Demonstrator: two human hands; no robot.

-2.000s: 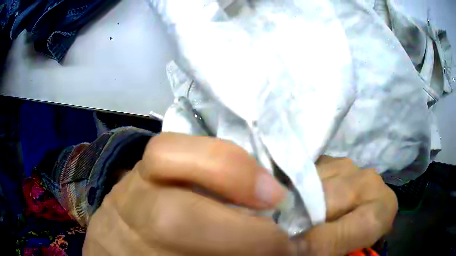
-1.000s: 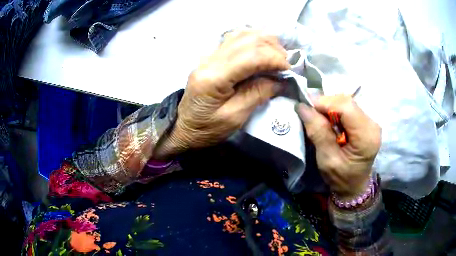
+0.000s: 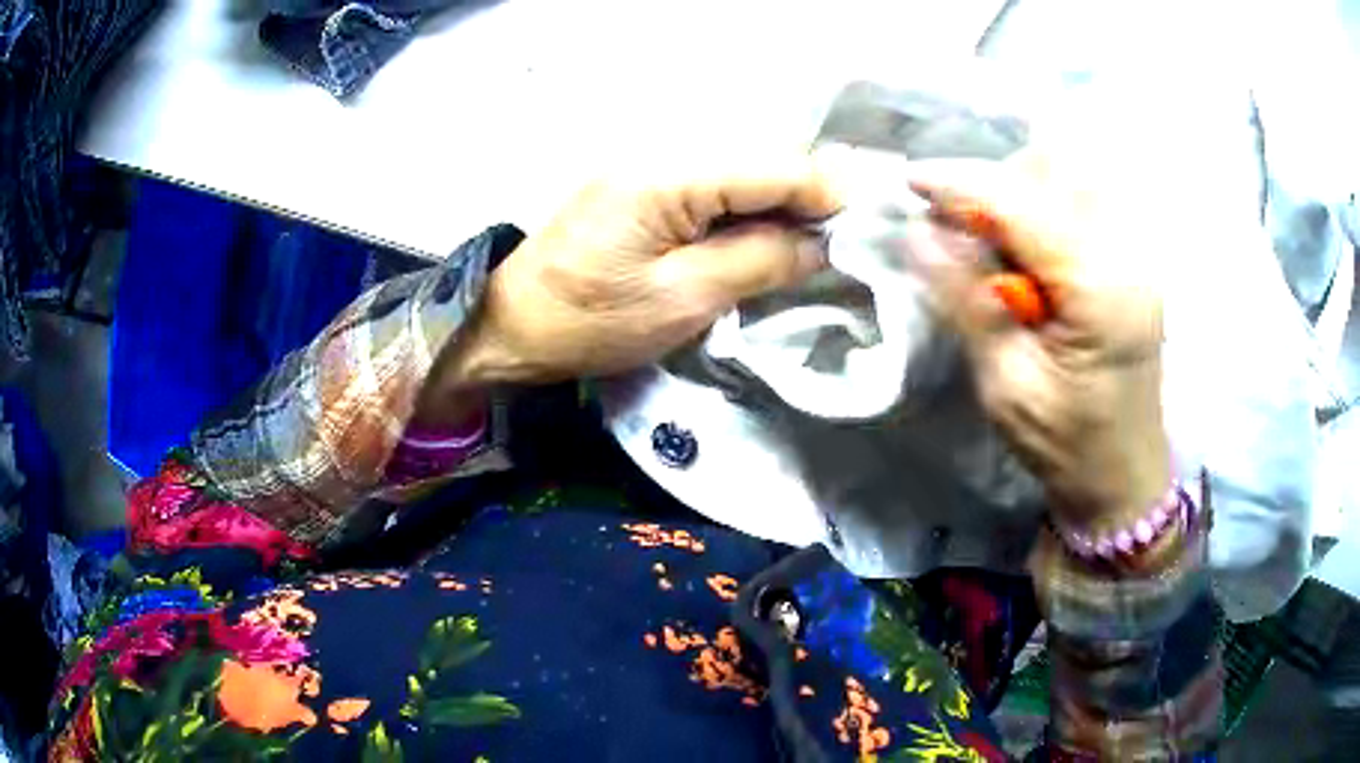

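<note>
The white garment (image 3: 1238,343) lies over the table at centre and right, with its near part hanging over the lap. A dark round button (image 3: 674,443) shows on its lower left edge. My left hand (image 3: 627,283) pinches a folded part of the garment between thumb and index finger. My right hand (image 3: 1066,328) holds the orange-handled thread snips (image 3: 1023,297) in the palm, close beside the fold. Its fingertips are blurred and overexposed, and the snips' blades cannot be made out. A loop of cloth hangs between the two hands.
Dark blue denim (image 3: 52,134) is piled at the upper left. The white tabletop (image 3: 388,134) has its front edge at left, with blue material (image 3: 209,328) below it. A dark floral apron (image 3: 567,641) covers the lap. Part of a green basket (image 3: 1268,671) shows at lower right.
The garment has been shifted and opened out, so its buttoned edge now lies lower left. My left hand has moved slightly left and down, my right hand slightly right. The snips remain in my right hand.
</note>
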